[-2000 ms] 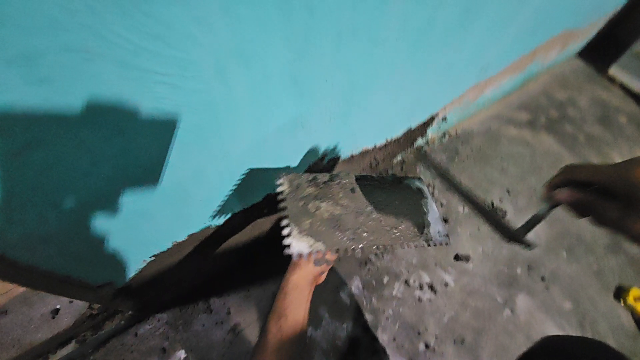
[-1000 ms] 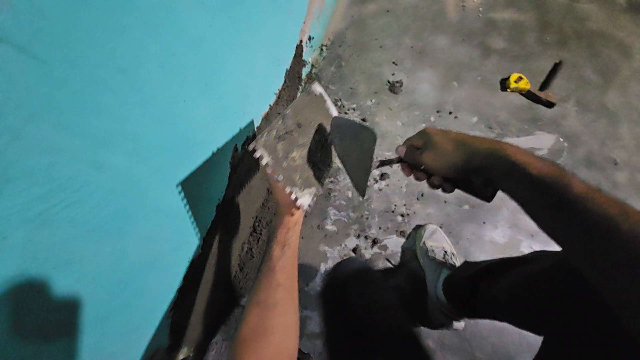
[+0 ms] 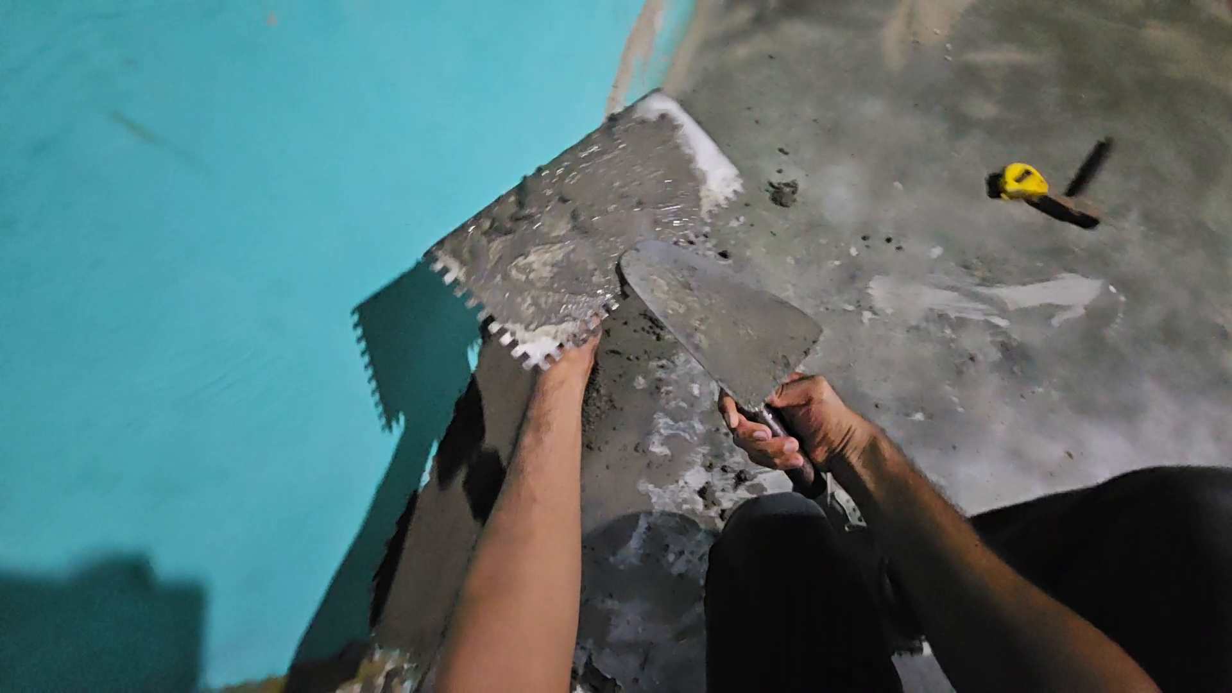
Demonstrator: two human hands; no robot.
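Note:
My left hand [image 3: 579, 351] is under a notched trowel [image 3: 577, 231], whose plate hides most of the fingers. Gray mortar smears the plate, and its toothed edge faces me. A pointed masonry trowel [image 3: 722, 318] is gripped by its handle in my right hand [image 3: 794, 423], blade tilted up and to the left. The blade's tip lies close to the notched trowel's lower right corner; whether they touch I cannot tell. Along the foot of the turquoise wall [image 3: 212, 241], below the notched trowel, runs a gray mortar strip [image 3: 419, 568].
The concrete floor [image 3: 962, 385] bears mortar crumbs and whitish smears. A yellow tape measure [image 3: 1022, 181] lies at the upper right beside a dark, slender object [image 3: 1088, 168]. My dark-clad knee [image 3: 780, 539] is at the bottom centre.
The view has shifted strongly since two seconds ago. Since one second ago, the pointed trowel's blade has turned, its tip now towards the upper left instead of downward. Both hands still hold their tools.

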